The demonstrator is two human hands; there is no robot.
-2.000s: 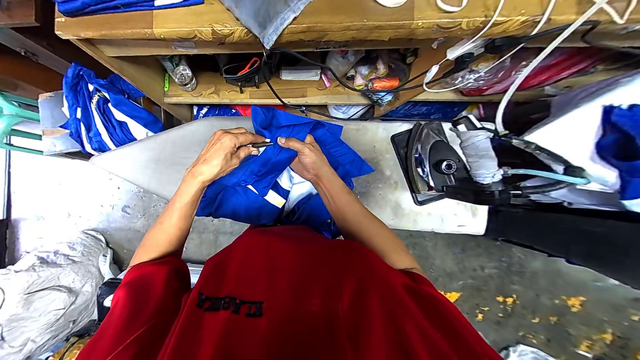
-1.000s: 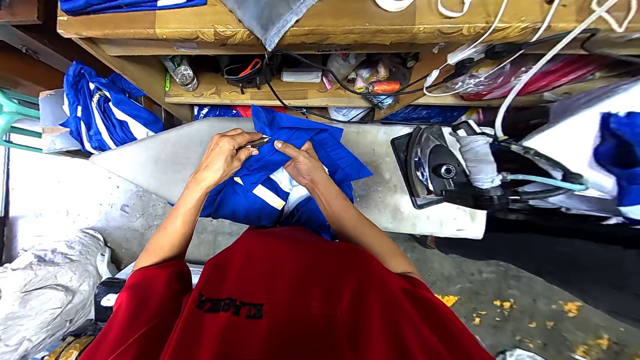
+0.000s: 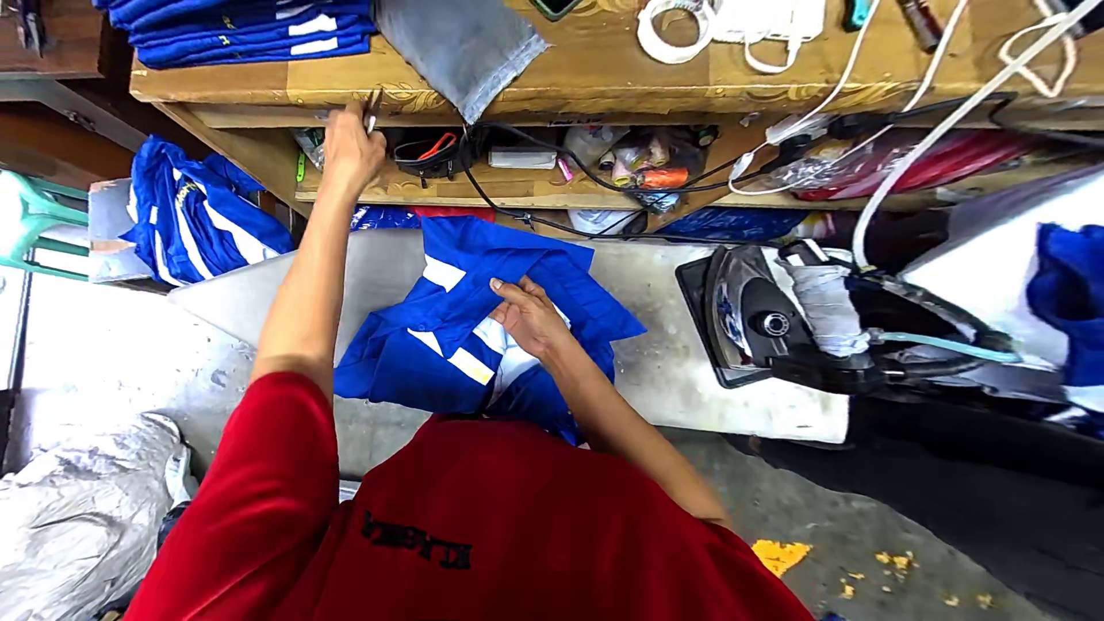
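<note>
A blue garment with white stripes (image 3: 388,358) lies rumpled over the pale ironing board (image 3: 638,379). My right hand (image 3: 530,319) rests on it near the middle, thumb and fingers gripping the blue cloth. Stretched forward to the wooden table's front edge, my left hand (image 3: 354,147) pinches a small metal tool (image 3: 372,112), whose exact kind is hard to tell. That hand is well away from the garment, in front of the shelf. To the right on the board, a steam iron (image 3: 768,319) with a cloth-wrapped handle sits on a black rest.
Folded blue garments (image 3: 250,34) are stacked on the wooden table (image 3: 604,86), beside a grey cloth (image 3: 457,43) and a white tape roll (image 3: 675,30). Cables (image 3: 931,129) hang in front of the shelf. More blue garments (image 3: 203,216) lie left, near a green plastic chair (image 3: 34,216).
My left hand has left the garment and moved forward to the table edge, with the small tool in it. My right hand has stayed at the garment.
</note>
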